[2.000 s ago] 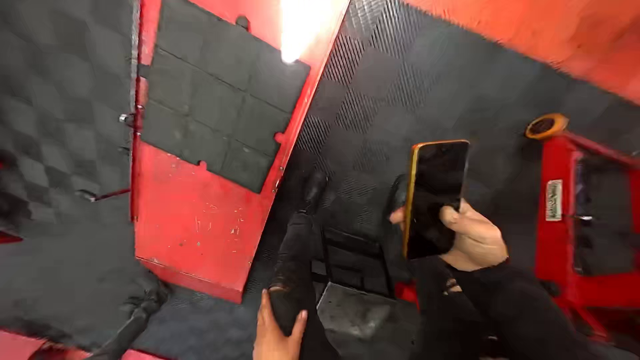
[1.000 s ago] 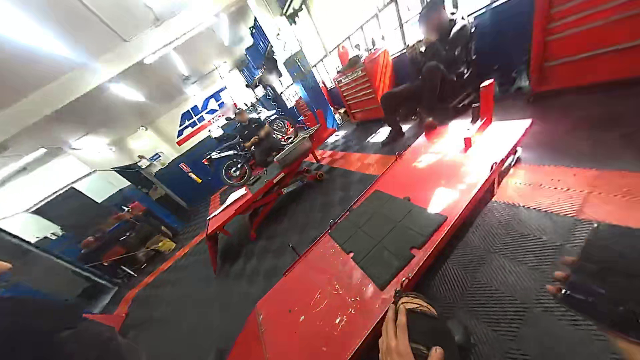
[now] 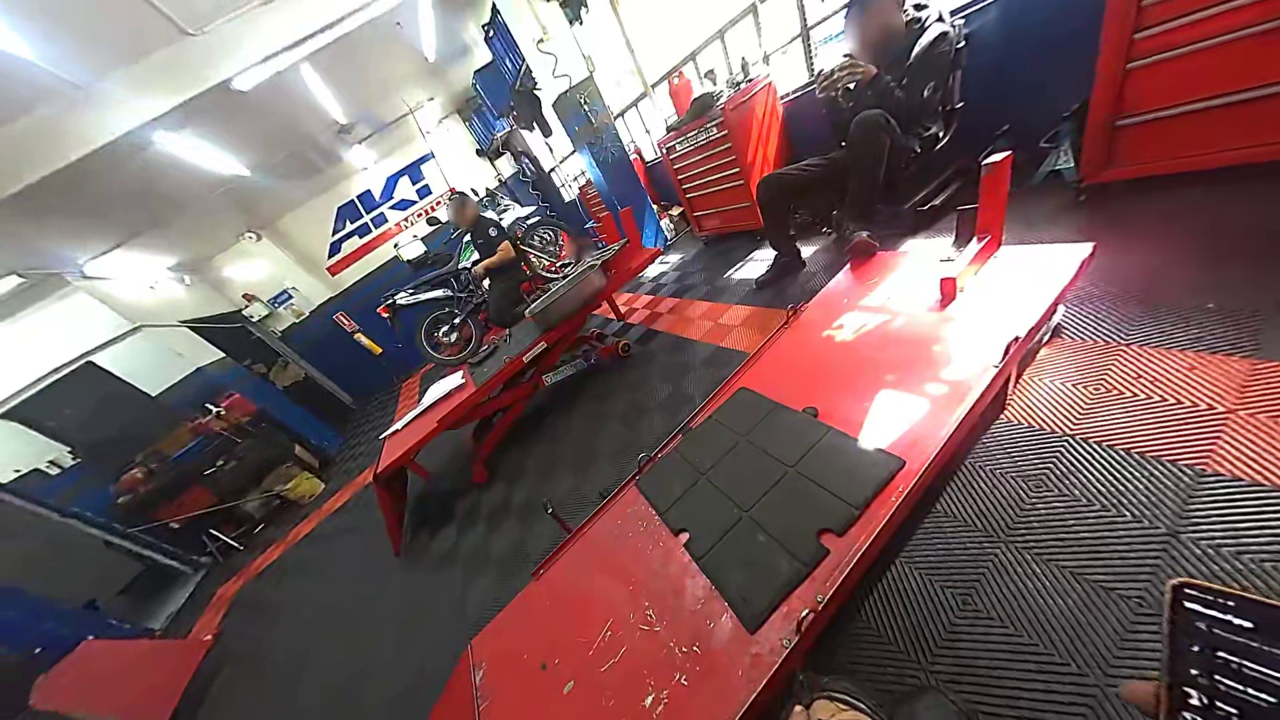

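At the lower right corner, a smartphone [image 3: 1225, 650] with an orange-edged case shows a lit screen. Only a blurred fingertip of my right hand [image 3: 1140, 694] is visible at the phone's left edge; the rest is out of frame. A sliver of what looks like my left hand [image 3: 828, 709] shows at the bottom edge, over my dark-clothed leg, and its fingers cannot be made out. Just left of it runs a long red metal motorcycle lift table [image 3: 600, 610], scratched at its near end. A black tiled rubber mat [image 3: 770, 490] lies on the table.
A second red lift [image 3: 520, 370] stands behind on the left, with a person [image 3: 495, 255] by a motorcycle [image 3: 450, 330]. Another person [image 3: 870, 150] sits beyond the near lift's far end. Red tool cabinets [image 3: 715, 175] stand by the windows and at the upper right [image 3: 1190, 90].
The view has swung up from the floor to the workshop. The phone's screen was dark and is now lit. My left hand, earlier plainly seen on my leg, is now mostly out of frame.
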